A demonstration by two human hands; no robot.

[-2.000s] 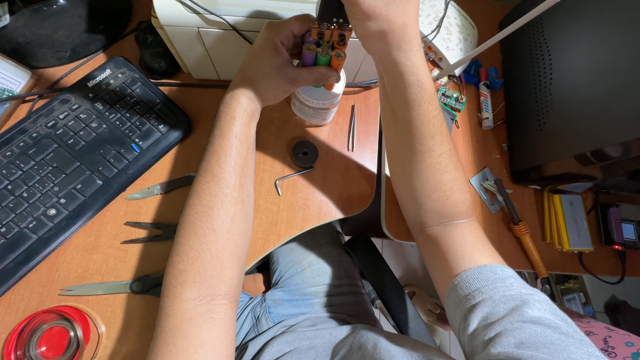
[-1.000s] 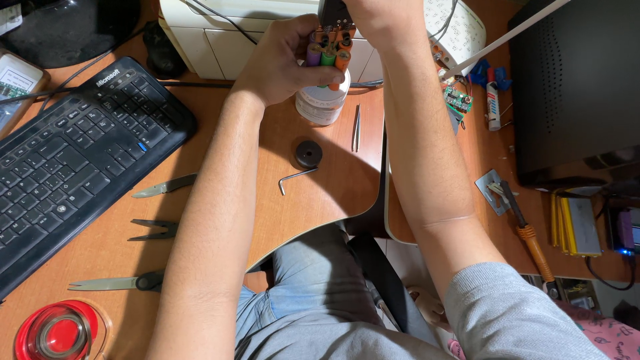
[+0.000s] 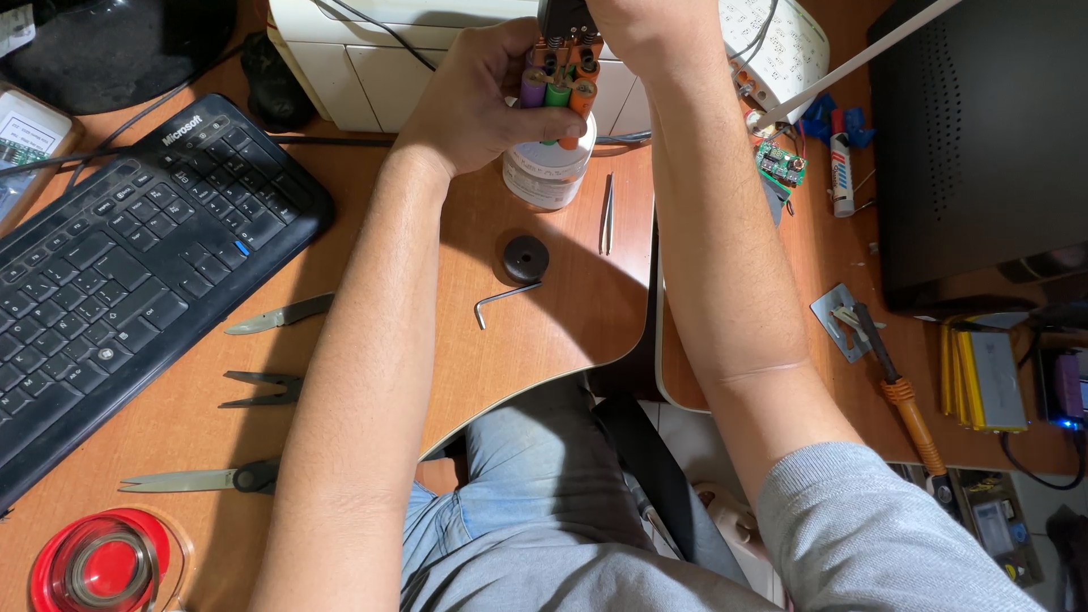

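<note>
My left hand grips a bundle of cylindrical battery cells in purple, green and orange wraps, above a white-lidded jar. A black part with springs sits against the top of the bundle, partly cut off by the frame. My right hand is beside that part, at the top edge; its fingers are out of sight, so what it holds cannot be told. Below the jar lie a round black piece, a hex key and metal tweezers.
To the left are a black keyboard, a folding knife, pliers, scissors and a coil of metal strip. To the right are a circuit board, a marker, a soldering iron and flat pouch cells.
</note>
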